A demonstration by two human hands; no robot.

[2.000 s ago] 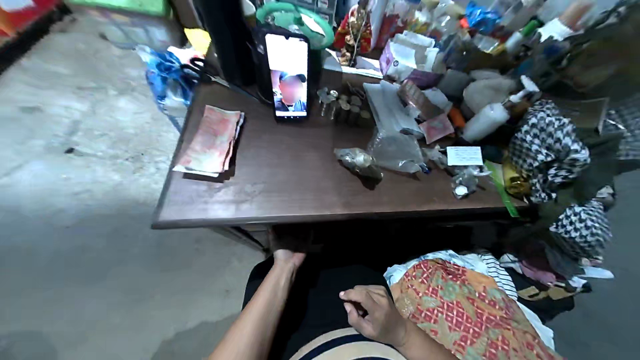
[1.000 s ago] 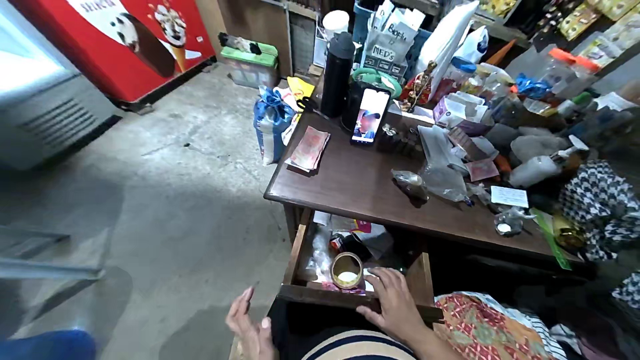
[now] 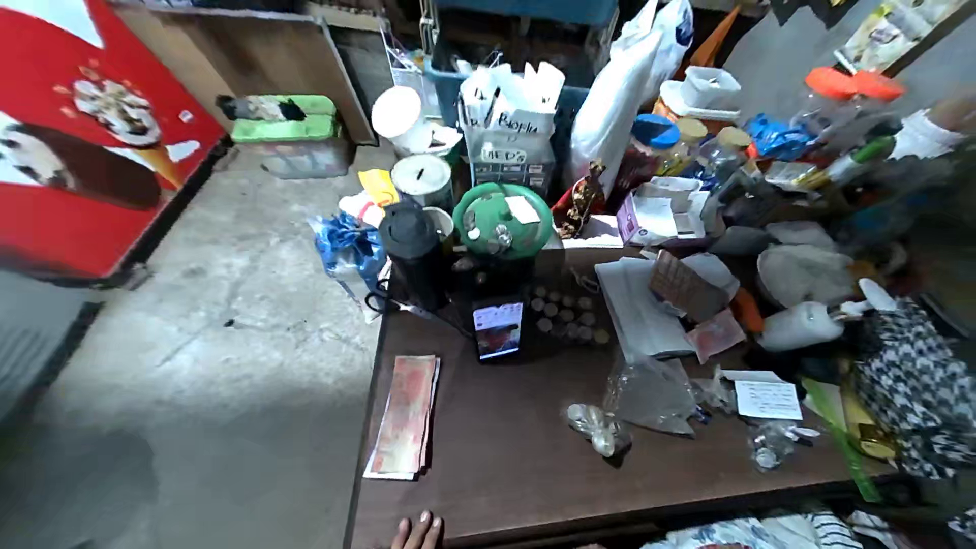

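Only the fingertips of my left hand point(image 3: 418, 531) show, at the front left edge of the dark wooden desk point(image 3: 503, 480); the rest is cut off, and nothing is seen in the fingers. My right hand is out of view. Just beyond the fingertips lies a stack of reddish banknotes point(image 3: 404, 419). A lit smartphone point(image 3: 499, 329) stands upright behind it, beside rows of coins point(image 3: 568, 316). Toward the middle lies a small clear bag of coins point(image 3: 598, 429), near an empty-looking clear plastic bag point(image 3: 652, 393).
A black tumbler point(image 3: 415, 252) and a green-lidded container point(image 3: 503, 221) stand at the back left. Bottles, boxes and bags crowd the right side. A paper with writing point(image 3: 766, 399) lies at right. A blue plastic bag point(image 3: 347, 248) is left of the desk.
The drawer was pulled out a second ago with a round container in it; it is now out of view. My left hand has come to the desk edge. The view has shifted up.
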